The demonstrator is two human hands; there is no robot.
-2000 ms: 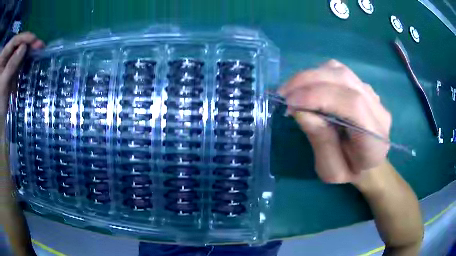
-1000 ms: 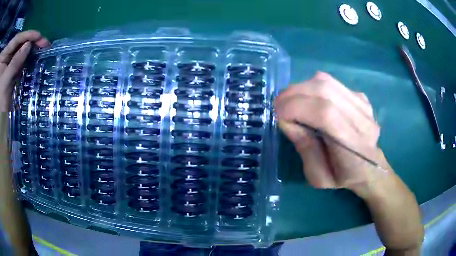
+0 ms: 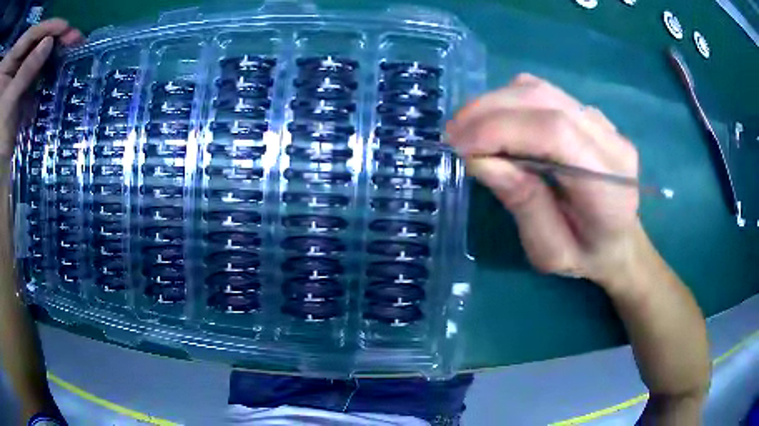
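Note:
The clear plastic blister tray [image 3: 358, 356] lies in front of me, its channels holding rows of dark round components [image 3: 315, 245] on edge, with bright glints. My right hand [image 3: 545, 170] is at the tray's right edge and holds thin grey tweezers [image 3: 582, 173] like a pen. The tool's tip reaches over the top part of the rightmost channel; its exact contact is too blurred to tell. My left hand [image 3: 29, 66] is at the tray's far left corner, fingers curled at the rim, partly cut off by the picture's edge.
A slim curved tool [image 3: 706, 133] lies on the green bench [image 3: 533, 333] at the right. Pale round parts [image 3: 672, 25] lie at the upper right, some cut off. Dark clutter shows at the upper left. Below the bench edge are my dark clothing and a grey floor with a yellow line [image 3: 108, 404].
The tray, bench and loose parts sit higher in the picture. My right hand still holds the tweezers, which are now turned flatter, with their tip over the right channel. My left hand stays at the corner.

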